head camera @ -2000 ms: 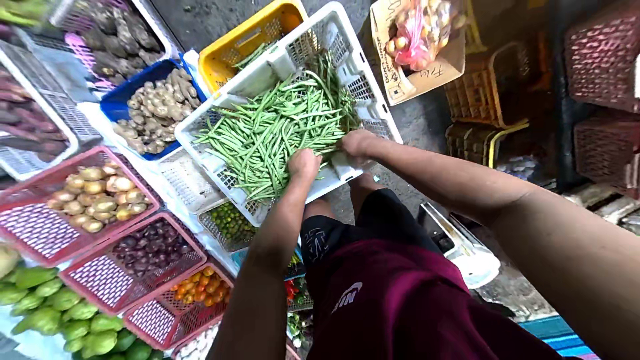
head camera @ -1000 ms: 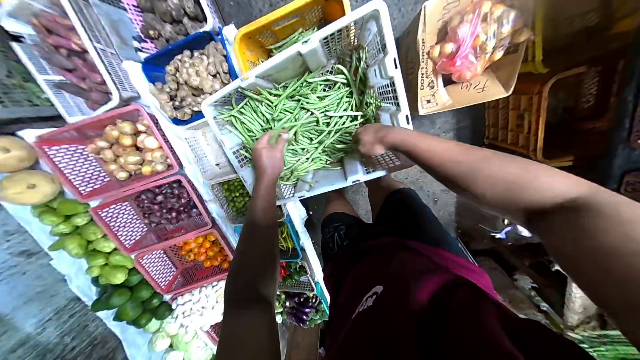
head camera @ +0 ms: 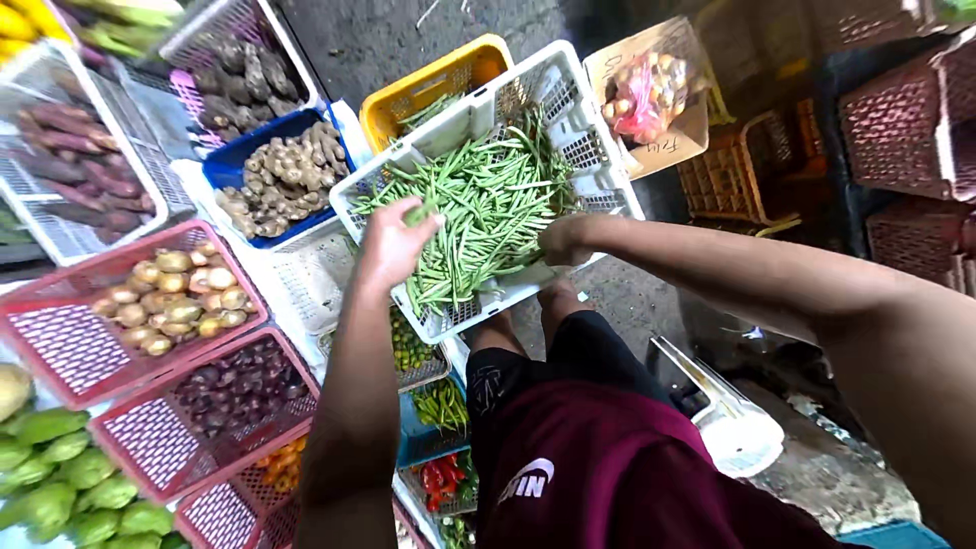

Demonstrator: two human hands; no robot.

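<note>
A white plastic crate (head camera: 564, 76) with slatted walls holds a heap of green beans (head camera: 496, 202), darker and more tangled toward its right side. Over the heap's left part, my left hand (head camera: 398, 242) pinches some green beans between thumb and fingers. My right hand (head camera: 568, 238) rests low at the heap's right edge, by the near wall of the crate; its fingertips are hidden, so what they grip does not show. A yellow crate (head camera: 374, 107) with a few green beans stands just behind the white one.
Left are a blue crate (head camera: 259, 242) of ginger and red crates of onions (head camera: 171, 293) and shallots (head camera: 236, 389). A cardboard box (head camera: 663, 156) with a bag of bulbs stands at right, near stacked crates (head camera: 896, 130). Small chili crates (head camera: 435, 450) lie below.
My left hand has moved away from my right, to the left part of the bean heap. My right hand remains at the heap's right edge.
</note>
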